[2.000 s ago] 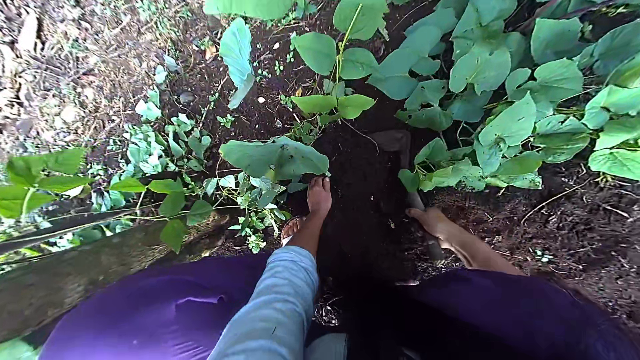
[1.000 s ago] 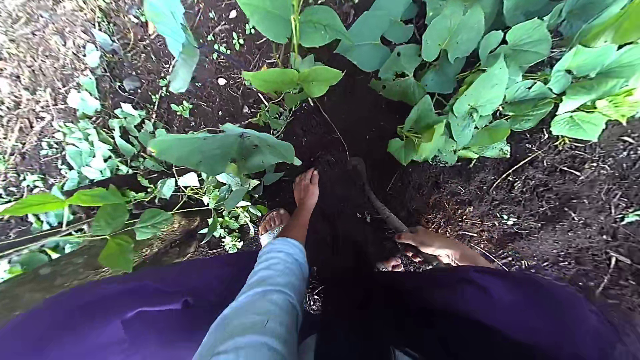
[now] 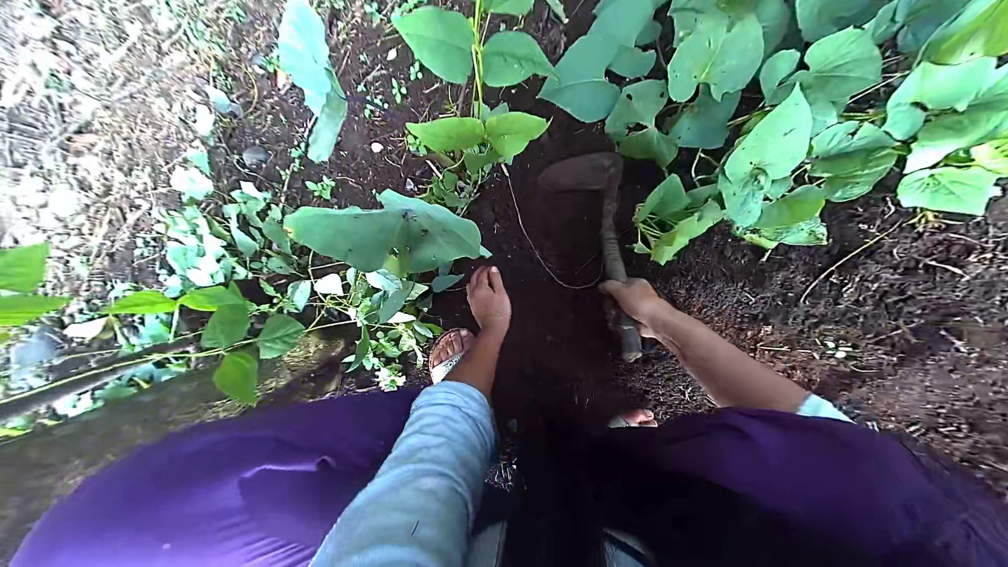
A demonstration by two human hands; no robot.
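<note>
My right hand (image 3: 632, 303) is closed around the wooden handle of a short hand hoe (image 3: 610, 220). The hoe's soil-covered blade (image 3: 577, 173) points left over the dark soil (image 3: 551, 315), near the sweet-potato-like leaves. At the left side of the dug soil is my left hand (image 3: 490, 299), just below a broad green leaf (image 3: 394, 236). Its fingers point up and lie near one another; whether they hold anything cannot be made out. A thin root or stem (image 3: 531, 244) curves across the soil between my hands and ends beside the hoe handle.
Dense heart-shaped leaves (image 3: 768, 150) fill the upper right. An upright leafy stem (image 3: 478, 71) grows at the top middle. Low weeds (image 3: 386, 315) and a log or board-like edge (image 3: 157, 402) lie at the left. My sandalled foot (image 3: 450, 354) is beside my left wrist.
The hoe blade, low in the soil and hardly visible one second ago, now shows above the soil. My right hand still grips the handle. The view has shifted somewhat.
</note>
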